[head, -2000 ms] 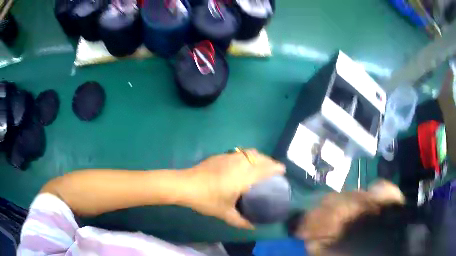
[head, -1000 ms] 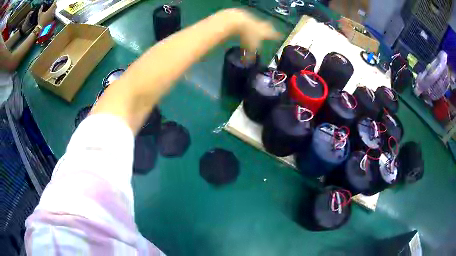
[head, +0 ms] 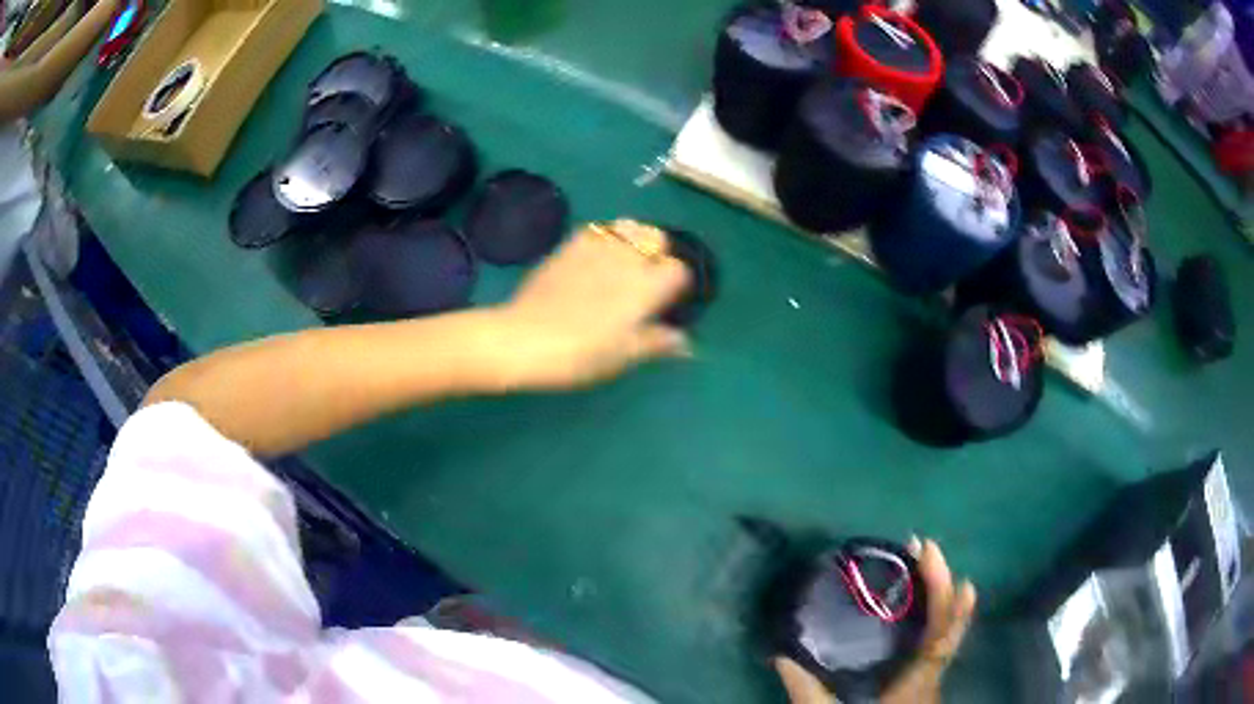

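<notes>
My left hand [head: 591,303] is over a black disc cover [head: 692,275] on the green bench, its fingers at the disc's left side; the hand hides part of it. My right hand [head: 928,640] holds a black speaker housing [head: 842,633] at the lower right, fingers around its right and lower sides. Red and white lead wires [head: 877,583] lie on the housing's top. More black end covers [head: 420,162] lie in a loose pile at the left, one of them shiny.
Several housings, one red [head: 887,62] and one dark blue [head: 949,206], stand on a pale board [head: 729,168] at the upper right. One housing [head: 974,378] stands before them. The screw feeder [head: 1155,591] is at the lower right. A cardboard tray [head: 206,117] is at the upper left.
My left hand has come back from a housing by the board to the single disc. My right hand, not visible one second ago, now shows with a housing. The view has shifted.
</notes>
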